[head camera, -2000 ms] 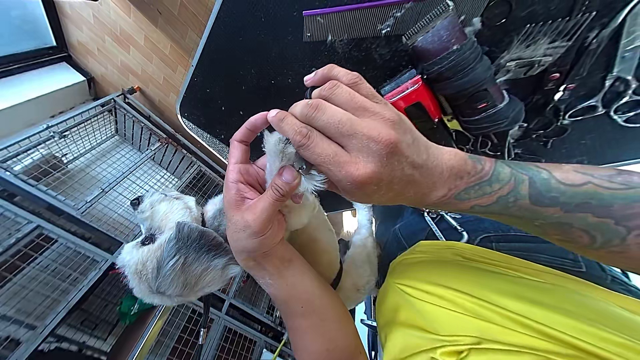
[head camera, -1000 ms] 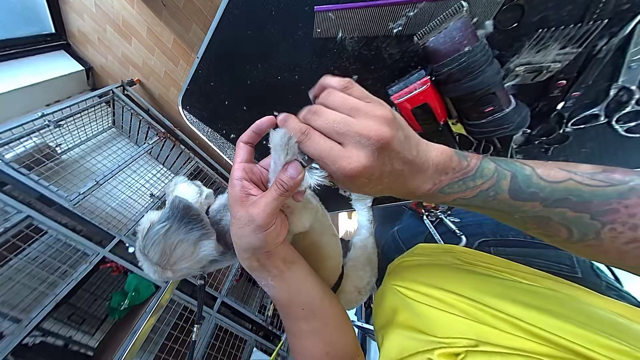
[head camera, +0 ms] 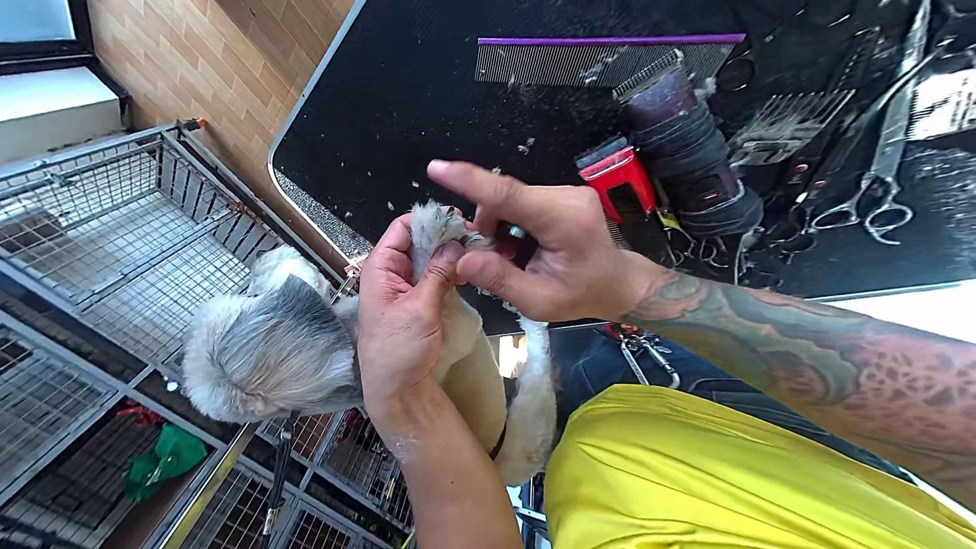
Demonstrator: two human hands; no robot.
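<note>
A grey and white dog (head camera: 271, 351) stands on the left side, its head turned away from the camera. My left hand (head camera: 404, 305) grips one of its furry paws (head camera: 436, 229), thumb across the fur. Close beside the paw is my right hand (head camera: 545, 248), index finger stretched out and thumb near my left thumb; a small pale object (head camera: 517, 231) shows among its fingers, too small to name. Whether the right fingers grip it or the fur is hard to tell.
The black grooming table (head camera: 396, 114) carries a purple-backed metal comb (head camera: 610, 61), a clipper wrapped in dark band (head camera: 690, 152), a red-framed blade attachment (head camera: 621, 179), a metal comb attachment (head camera: 789, 126) and scissors (head camera: 877, 191). Wire cages (head camera: 152, 229) stand at left.
My right index finger has extended away from the paw, where the right fingers were bunched before. The dog's head has turned away from where its face showed earlier. My left hand keeps its grip.
</note>
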